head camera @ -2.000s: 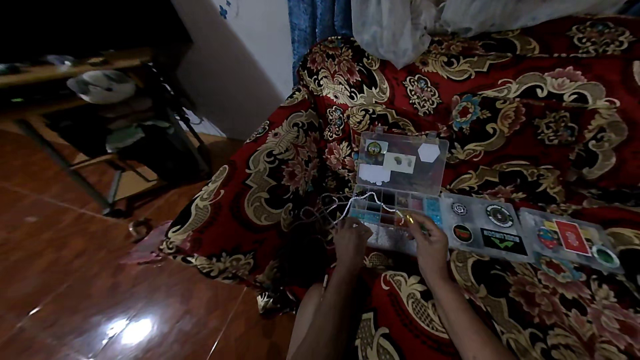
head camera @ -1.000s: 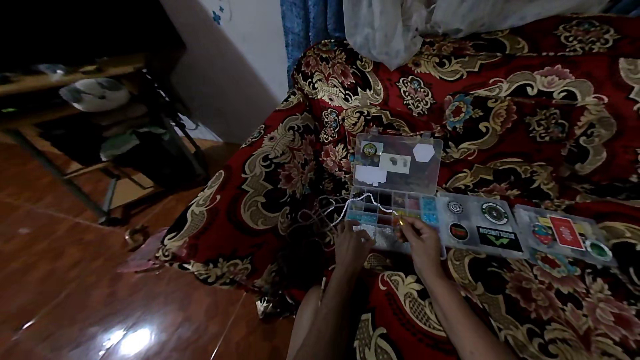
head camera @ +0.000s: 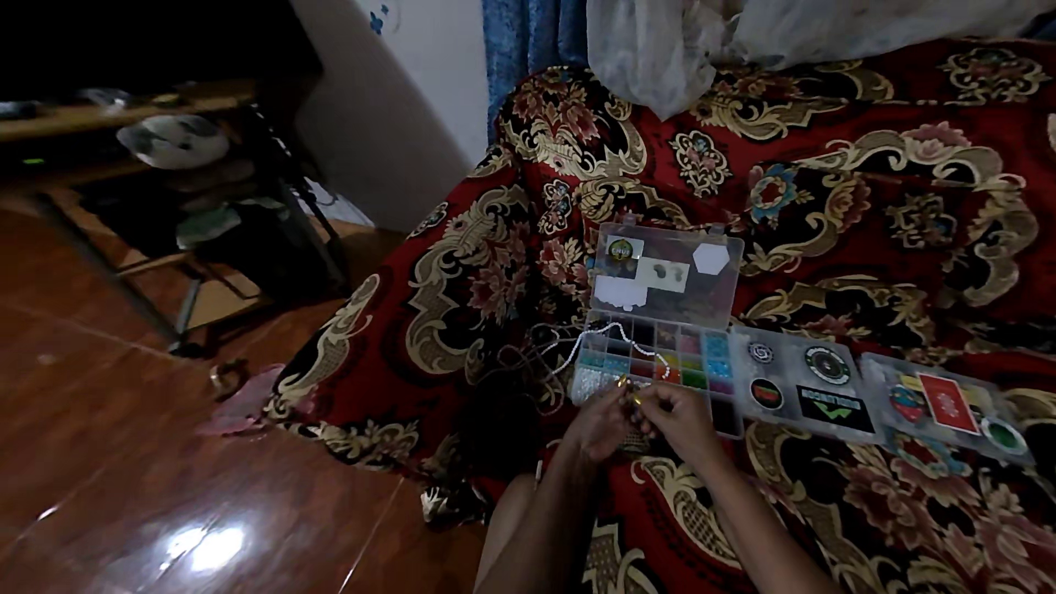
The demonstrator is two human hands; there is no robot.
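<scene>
My left hand (head camera: 601,422) and my right hand (head camera: 672,412) meet at the fingertips over the near edge of an open clear plastic compartment box (head camera: 667,272). Its compartments hold small beads of several colours, with whitish ones at the near left. A white beaded strand (head camera: 615,327) curves across the compartments, and one end comes down near my right fingers. Thin cord (head camera: 528,355) lies looped to the left of the box. Something small is pinched between my fingertips, too small and dark to name. Yellow shows at the nails of both hands.
Two closed plastic cases with stickers, one (head camera: 804,384) beside the open box and another (head camera: 949,404) farther right, lie on the patterned sofa cover (head camera: 462,289). A wheeled stand (head camera: 124,264) is at the left. A pink item (head camera: 243,404) lies on the tiled floor.
My right hand has moved left and down from beside the box's right compartments to meet my left hand. The strand's end near it has also come down to the left.
</scene>
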